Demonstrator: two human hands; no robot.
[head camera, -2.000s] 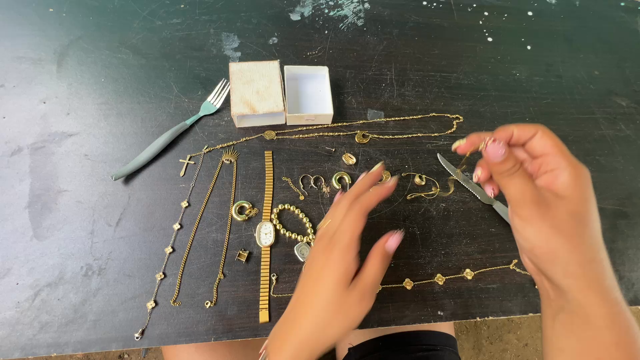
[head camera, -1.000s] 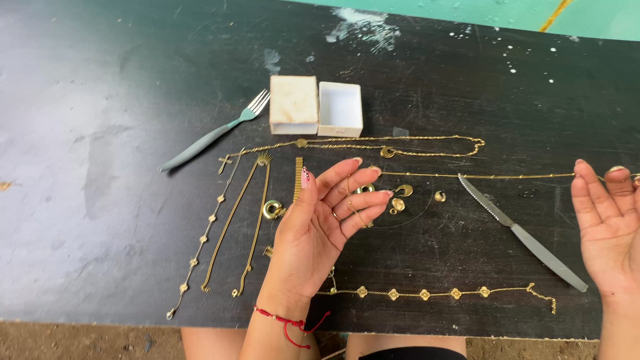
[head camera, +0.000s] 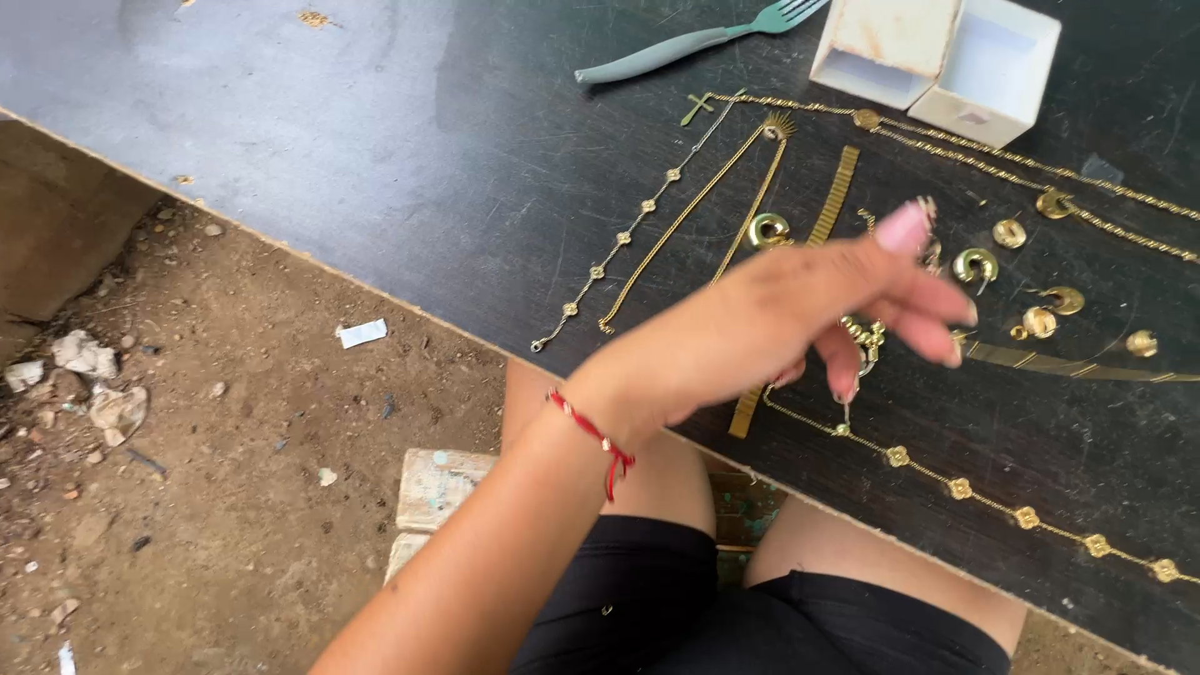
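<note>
My left hand (head camera: 797, 300), blurred, with a red cord bracelet (head camera: 589, 429) on the wrist, reaches over the jewelry. Its fingertips are beside one end of a blurred gold chain (head camera: 1078, 368); whether they grip it is unclear. Under and behind the hand are a gold watch band (head camera: 834, 195), partly covered, and a beaded gold bracelet (head camera: 867, 333). Hoop earrings (head camera: 975, 267) lie right of the fingers. A clover-motif chain (head camera: 959, 488) runs along the near edge, another clover chain (head camera: 623, 238) lies left, beside a sunburst-pendant necklace (head camera: 689, 211). My right hand is out of view.
A fork with a grey-green handle (head camera: 656, 56) and a small white two-part cardboard box (head camera: 994, 70) are at the far side, near a long gold chain with a cross pendant (head camera: 697, 109). The dark tabletop's edge (head camera: 309, 265) runs diagonally above a dirt floor (head camera: 244, 469).
The view has swung left. My left hand, palm up a second ago, now has its back upward. My right hand, seen at the right before, has gone out of view, as has the knife.
</note>
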